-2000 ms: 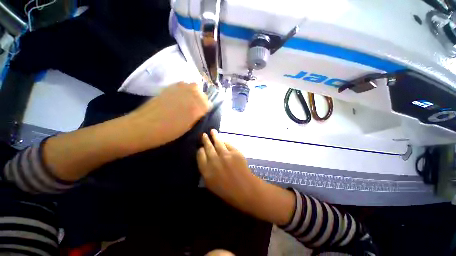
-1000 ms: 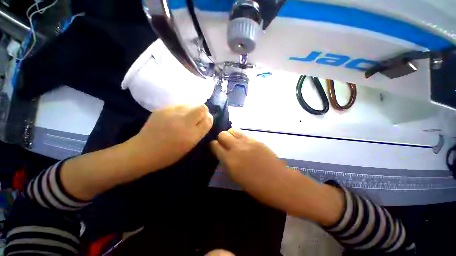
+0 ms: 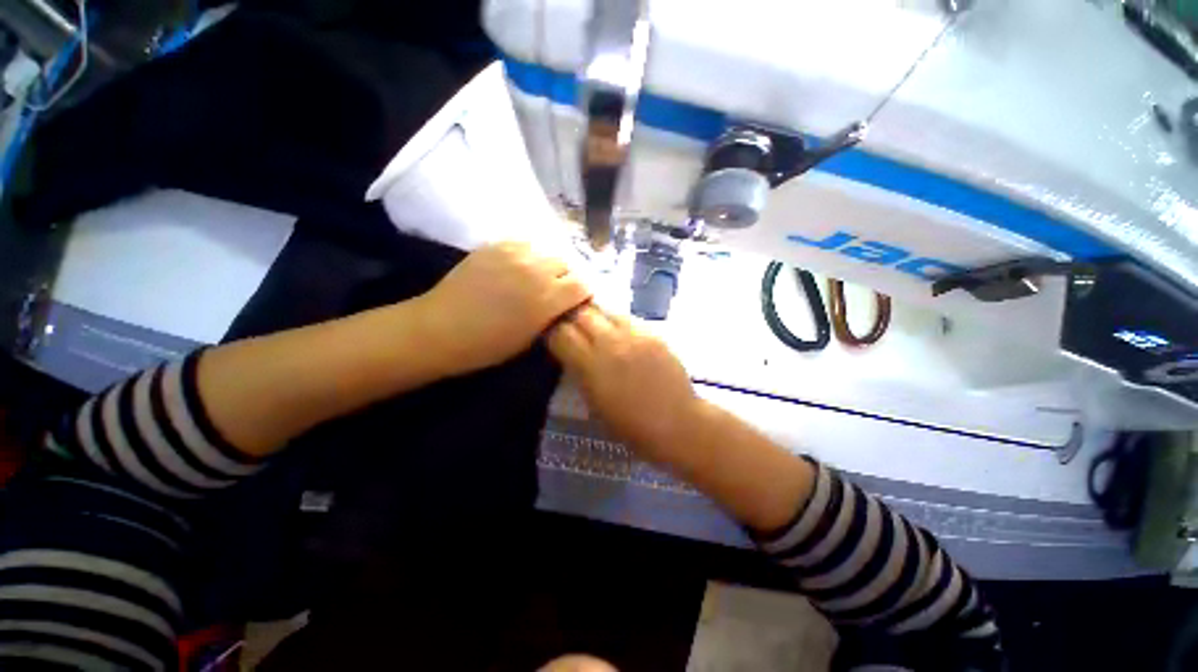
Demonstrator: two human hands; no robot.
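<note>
The black garment [image 3: 434, 433] covers the left part of the table and hangs over the lap. A rounded white piece [image 3: 460, 177] lies on it, left of the presser foot and needle area [image 3: 618, 250]. My left hand [image 3: 506, 302] presses and pinches the black cloth just in front of the needle. My right hand [image 3: 624, 374] touches my left hand's fingers and pinches the cloth edge. The fingertips and the gripped edge are mostly hidden.
The white sewing machine head [image 3: 841, 158] with a blue stripe spans the top right. Snips with dark green and orange-brown loops [image 3: 798, 309] lie right of the needle. A dark control panel [image 3: 1140, 335] is at far right. A ruler strip [image 3: 920, 512] runs along the front edge.
My right hand has moved up against my left hand near the needle. The white piece, flatter and wider a second ago, now stands more upright. The camera view has shifted.
</note>
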